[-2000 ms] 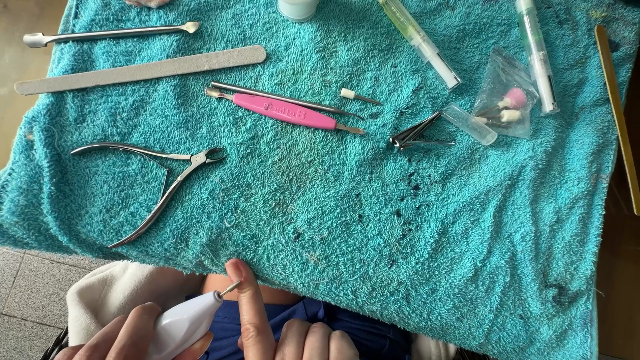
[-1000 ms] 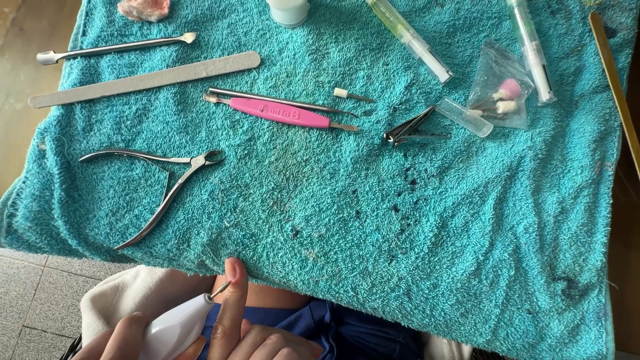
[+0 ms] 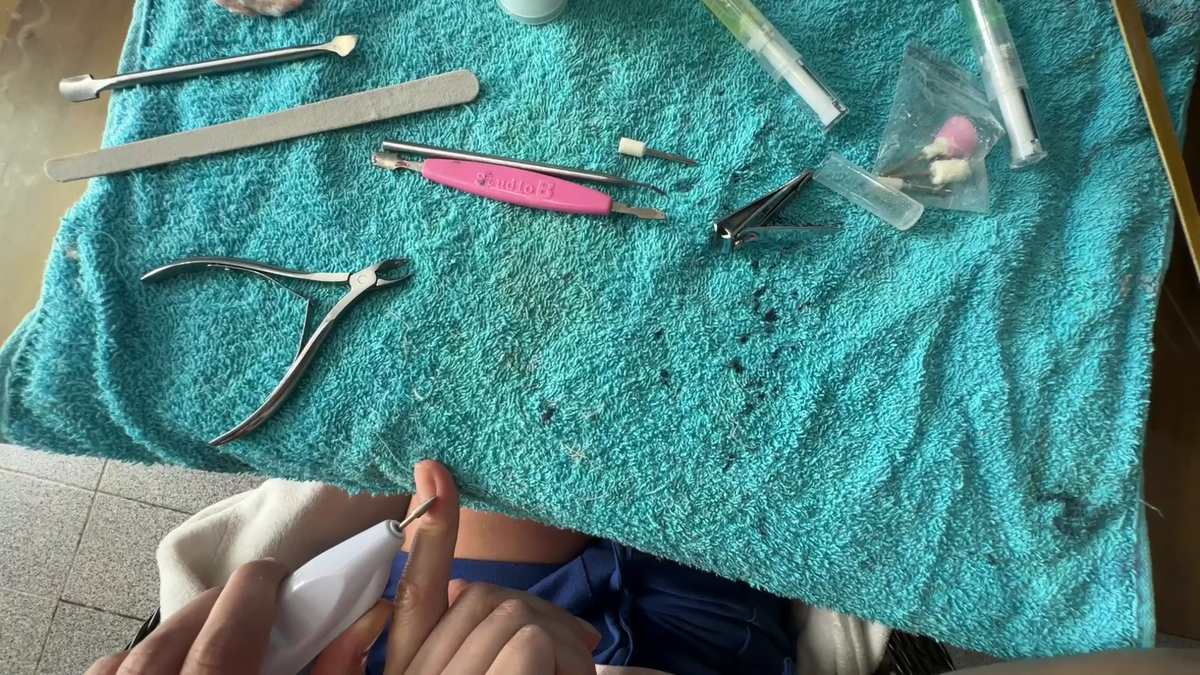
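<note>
My left hand [image 3: 234, 619] holds a white handheld nail drill [image 3: 333, 591] at the lower left. Its thin metal bit [image 3: 415, 514] is at the side of my right index fingertip, near the nail; contact cannot be told. My right hand [image 3: 497, 628] holds nothing, its index finger extended and the other fingers curled. Above them on a turquoise towel [image 3: 581, 375] lie cuticle nippers [image 3: 319, 328], a pink-handled cuticle tool [image 3: 516, 185], a slim metal tool [image 3: 525, 164], a white-tipped drill bit [image 3: 647, 150] and nail clippers [image 3: 764, 211].
A grey nail file [image 3: 272, 124] and metal cuticle pusher [image 3: 216, 64] lie upper left. At the upper right are a clear plastic tube [image 3: 870, 190], a small bag of bits [image 3: 937, 141] and two clear pens [image 3: 778, 56]. The towel's front edge hangs over the lap.
</note>
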